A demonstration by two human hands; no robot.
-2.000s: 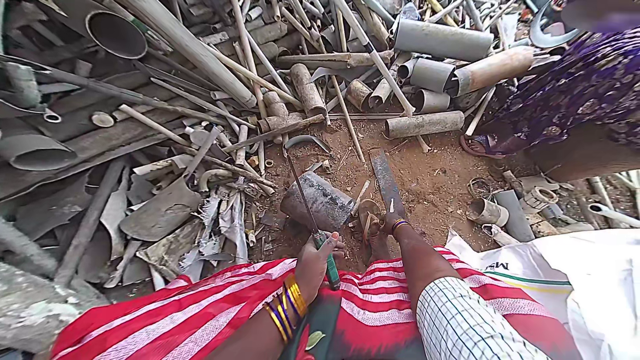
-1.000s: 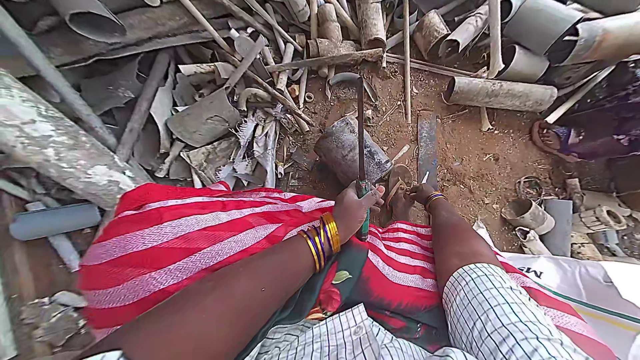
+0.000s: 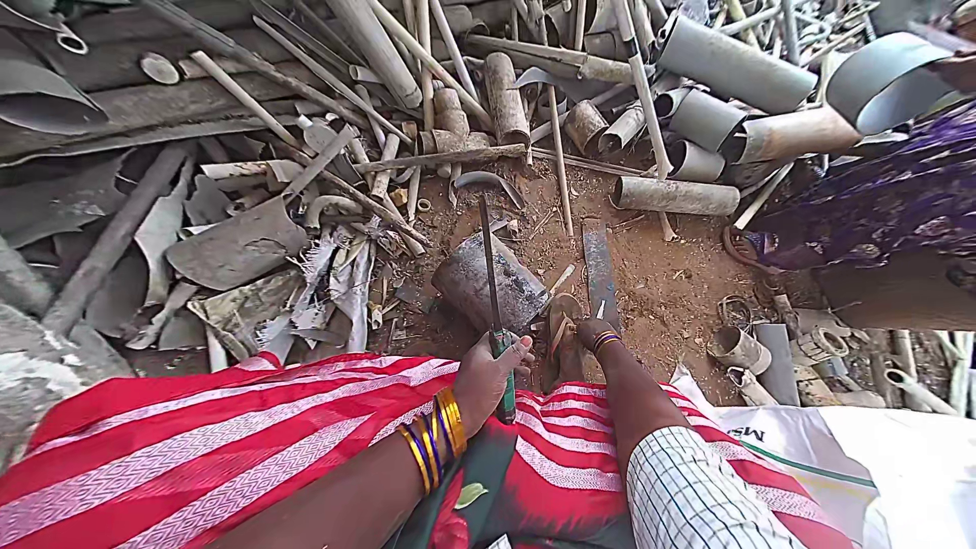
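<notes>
My left hand [image 3: 497, 370], yellow and blue bangles at its wrist, grips the green handle [image 3: 503, 381] of a tool with a long, thin dark shaft [image 3: 490, 267]. This shaft points away from me, across a stained grey pipe piece [image 3: 484, 278] lying on the soil. My right hand [image 3: 595, 333] reaches down beside a foot in a brown sandal [image 3: 564, 316], at the near end of a flat grey strip [image 3: 598, 263]. A small white sliver [image 3: 601, 309] shows at its fingertips; the fingers are largely hidden, so its hold is unclear.
Pipe offcuts [image 3: 675, 196] and long poles [image 3: 563, 160] pile up ahead. Broken sheet pieces [image 3: 236, 240] lie at left. Another person's sandalled foot [image 3: 751, 248] and purple patterned cloth [image 3: 877, 202] are at right. A white sack [image 3: 862, 442] spreads at lower right, near short pipe rings [image 3: 740, 349].
The view has shifted between frames. The dark shaft, nearly upright in the picture one second ago, now leans slightly left. My left hand keeps its grip, and my right hand stays beside the sandalled foot.
</notes>
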